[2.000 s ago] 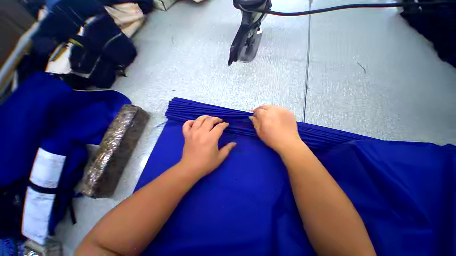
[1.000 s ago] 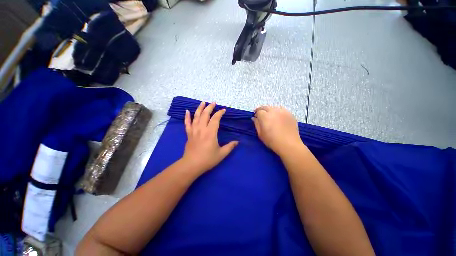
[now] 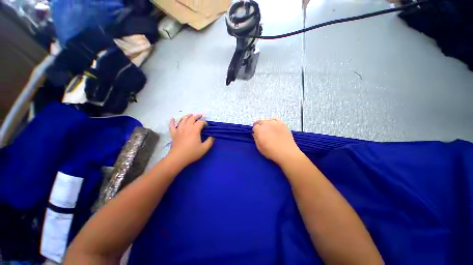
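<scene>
Bright blue cloth [image 3: 223,196] covers the near part of the pale table. Its far edge shows several stacked plies as fine parallel lines. My left hand [image 3: 186,138] lies over the far left corner of the plies, fingers spread, thumb on the cloth's top. My right hand [image 3: 273,138] is on the far edge to the right, its fingers curled and closed on the plies. The cloth between the hands is drawn into narrow ridges. The corner under my left hand is hidden.
A wrapped brownish weight [image 3: 127,163] lies left of the cloth. Blue fabric with white bands [image 3: 62,194] and dark cloth pieces [image 3: 111,77] are further left. A cutting machine [image 3: 242,44] with a black cord stands at the far side. Cardboard [image 3: 199,11] and a dark heap [image 3: 446,31] lie beyond.
My left hand has moved left along the far edge to the corner of the plies. My right hand stays closed on the edge. The view has shifted, showing more of the far side.
</scene>
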